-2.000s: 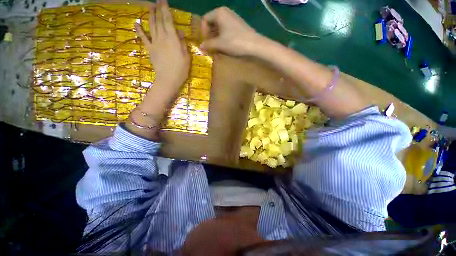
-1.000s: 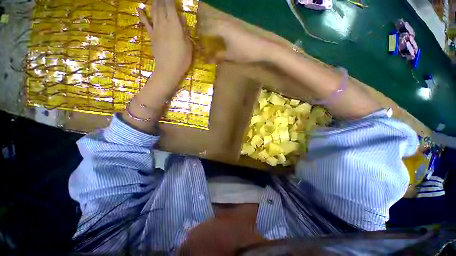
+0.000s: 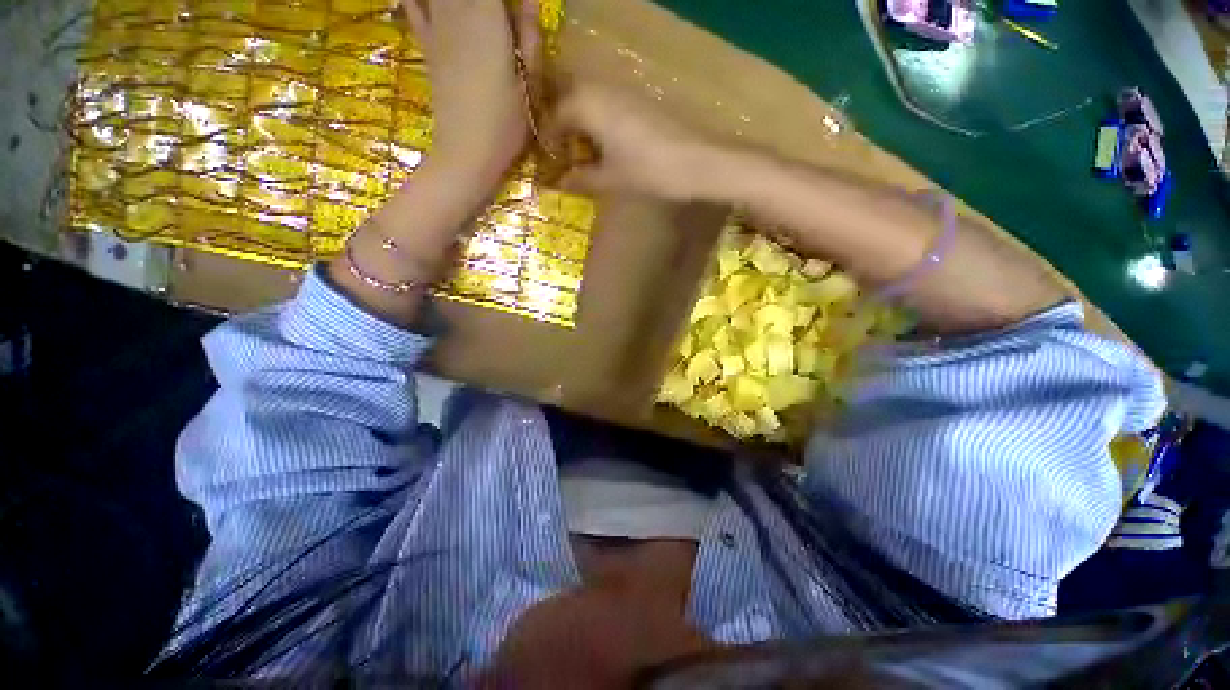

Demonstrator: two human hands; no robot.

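A wide shiny gold sheet of wired pieces (image 3: 310,162), crossed by thin dark-red wires, lies on the brown cardboard ledge (image 3: 634,270) at the upper left. My left hand (image 3: 472,68) is over its upper right part, fingers cut off by the top edge of the picture. My right hand (image 3: 614,142) is just right of it, fingers closed on a small gold piece (image 3: 564,151) beside my left wrist. A thin wire runs up from there along my left hand.
An open cardboard box full of pale-yellow liners (image 3: 762,337) is near my lap, under my right forearm. Beyond is the green conveyor belt (image 3: 823,54) with pink parts (image 3: 1140,142) and blue parts. A striped sleeve (image 3: 1147,523) shows at the right edge.
My right hand has come down and closer to my left wrist, with a gold piece in its fingers. The view has shifted, so the sheet sits higher and my left fingertips are out of the picture.
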